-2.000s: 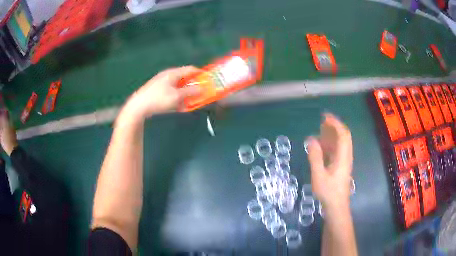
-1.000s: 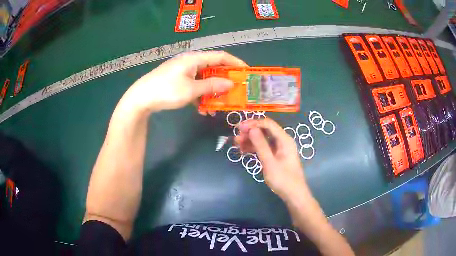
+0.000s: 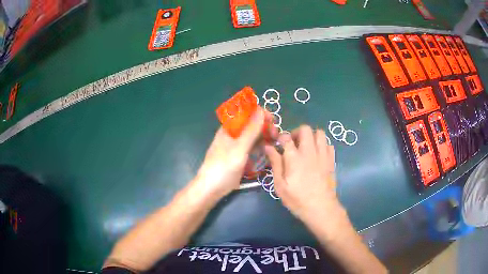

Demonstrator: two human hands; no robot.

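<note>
My left hand (image 3: 227,152) holds an orange housing (image 3: 237,112) over the bench, with its orange end pointing up and left. The rest of the housing is mostly hidden by my hands and blurred. My right hand (image 3: 306,171) is close against it on the right, fingers bent at the housing. Whether my right fingers grip a small part cannot be told. Thin white rings (image 3: 272,96) lie loose beyond and beside my hands; some are partly covered. A narrow pale strip (image 3: 249,185) shows just below my left hand.
A black tray (image 3: 465,120) with rows of orange units lies at the right. A pale marked rail (image 3: 225,49) crosses behind my hands. Orange units with boards (image 3: 162,33) lie on the green belt beyond it. A blue object (image 3: 449,211) is at lower right.
The housing has turned from level to tilted and moved lower, with my left hand. My right hand has come up against it. The belt units appear further left.
</note>
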